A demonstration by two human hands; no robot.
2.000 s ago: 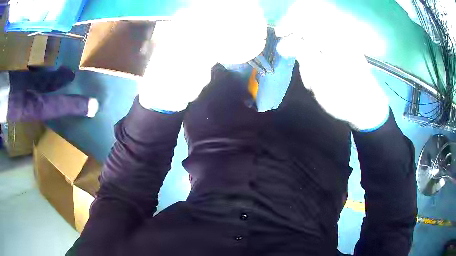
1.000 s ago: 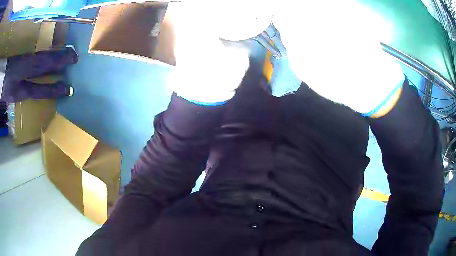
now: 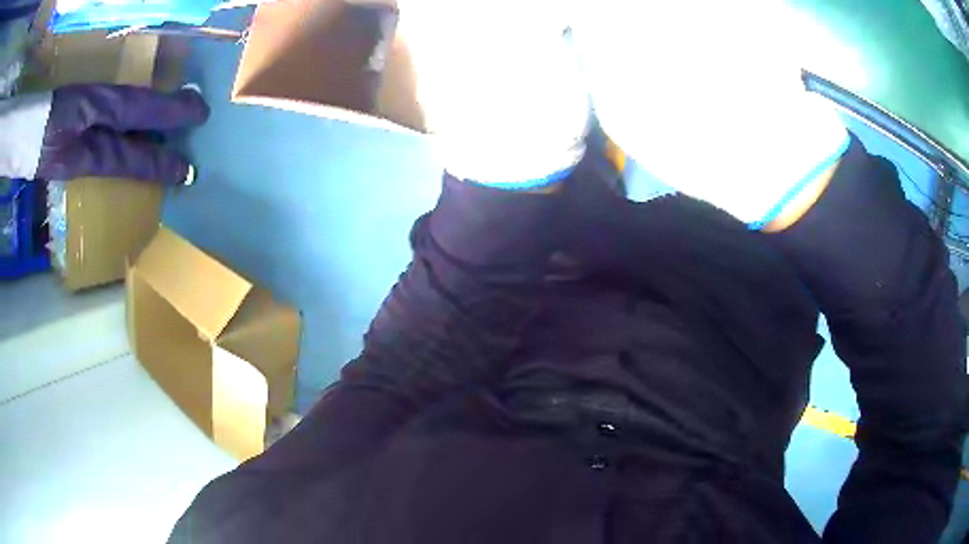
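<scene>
My left hand is in a white glove with a blue-edged cuff, at the top centre, washed out by glare. My right hand is in a matching white glove just right of it, also overexposed. The two gloves are close together and seem to meet near the top edge. Their fingers cannot be made out. Whether they hold a part is hidden by glare and the picture's edge.
The green bench is at the upper right, with a metal rail along its edge. An open carton is at the upper left, another carton on the floor. Another person's dark-clad legs show at the far left.
The view has shifted, so the cartons appear further right. Both gloves have drawn closer together, and the left forearm has moved right. The blue-grey gap between the gloves has nearly closed.
</scene>
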